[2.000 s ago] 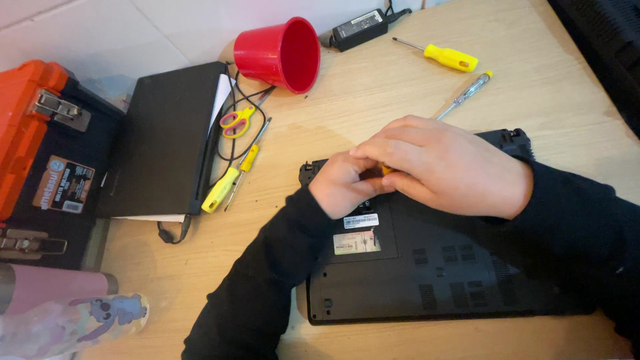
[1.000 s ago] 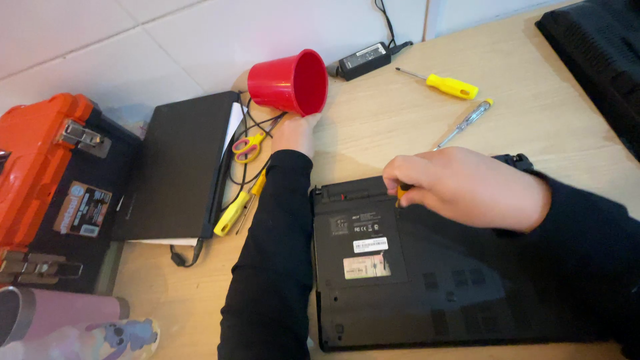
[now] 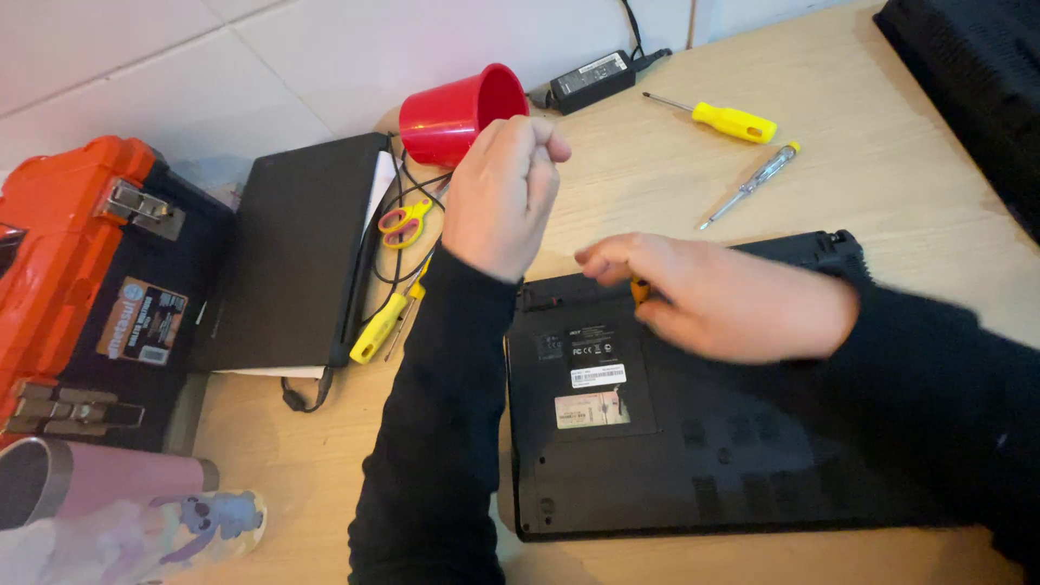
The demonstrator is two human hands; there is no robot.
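An upside-down black Acer laptop (image 3: 617,487) lies on the wooden table, its underside bearing labels. My right hand (image 3: 715,301) is over its far edge, with the thumb and fingers around a small orange screwdriver handle (image 3: 640,290); its tip is hidden. My left hand (image 3: 508,191) is raised just in front of a red plastic cup (image 3: 443,118) that lies on its side. Its fingers are curled, and whether something small is between them cannot be told. Behind the laptop lie a yellow-handled screwdriver (image 3: 734,122) and a clear-handled screwdriver (image 3: 760,180).
Yellow scissors (image 3: 406,223), a black cable and a yellow-handled screwdriver (image 3: 379,327) lie beside a closed black laptop (image 3: 284,260). An orange and black toolbox (image 3: 179,252), a pink tumbler (image 3: 130,475), a power adapter (image 3: 593,81) and a black device (image 3: 967,81) surround them.
My left hand was at the laptop beside my right hand, then at the cup's mouth. Now it has drawn back a little from there. My right hand stays over the laptop's far edge.
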